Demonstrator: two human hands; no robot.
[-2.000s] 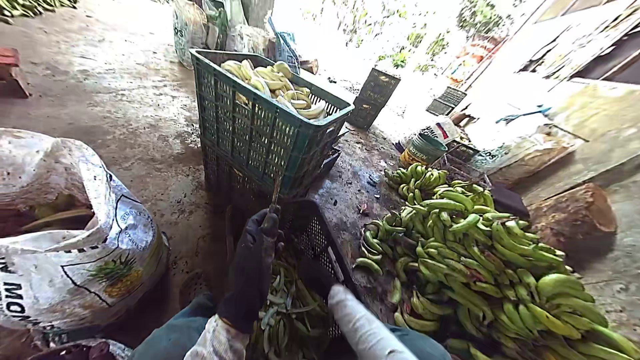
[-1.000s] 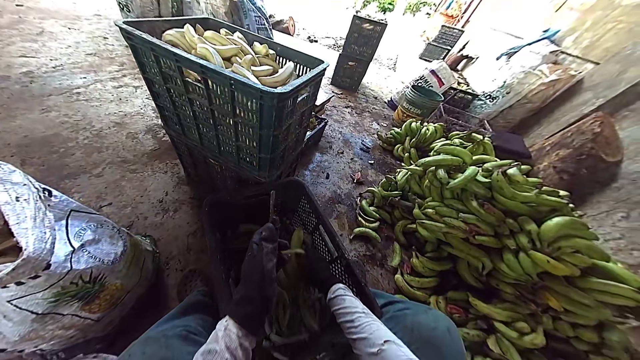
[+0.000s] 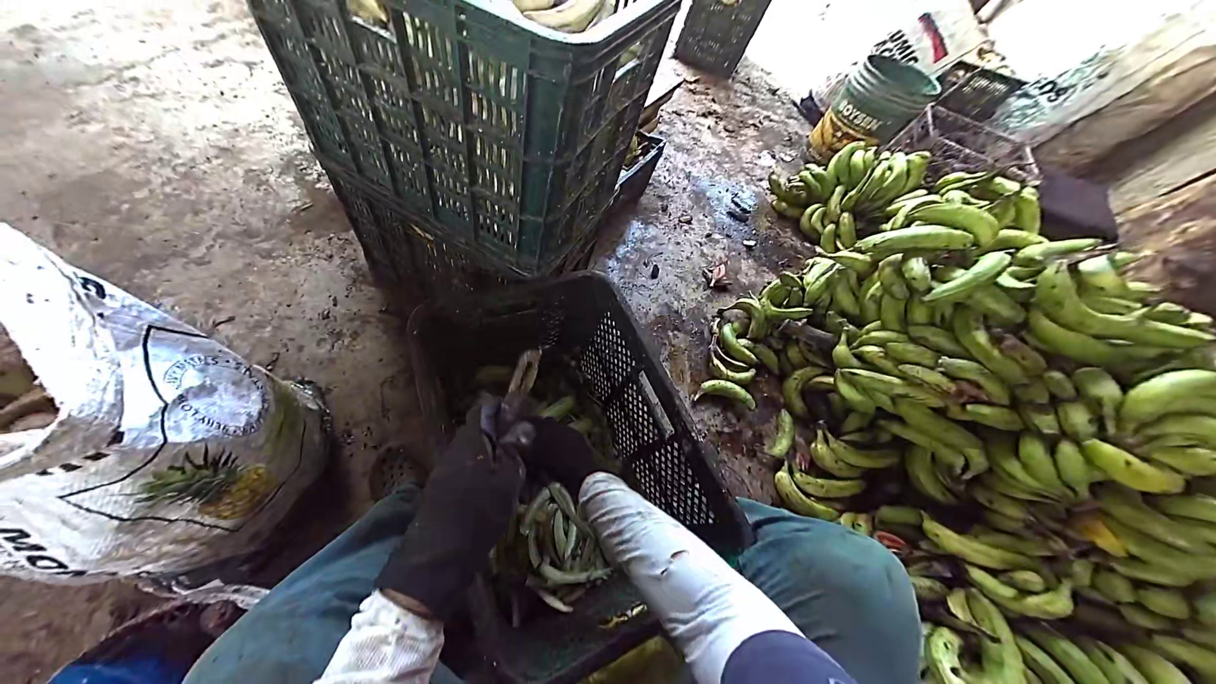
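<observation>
Both hands wear dark gloves and meet over a black plastic crate (image 3: 665, 418) between the knees. My left hand (image 3: 465, 503) is closed around a slim, light-coloured piece (image 3: 522, 375) that sticks up from the fist; whether it is a tool or a stalk cannot be told. My right hand (image 3: 560, 451) touches it near the left fingertips, its own fingers mostly hidden. Below them in the crate lie green, curved peels or small bananas (image 3: 560, 541). A large heap of green bananas or plantains (image 3: 950, 380) spreads over the floor on the right.
Ahead stands a green plastic crate (image 3: 475, 123) holding peeled fruit (image 3: 565, 13), stacked on another crate. A white woven sack (image 3: 190, 446) with a pineapple print is at the left. Back right are a green bucket (image 3: 874, 100) and a wire-like crate (image 3: 969, 142).
The view has tilted down and shifted. My right hand, lower and apart from the left one two seconds ago, is now up beside the left fingertips.
</observation>
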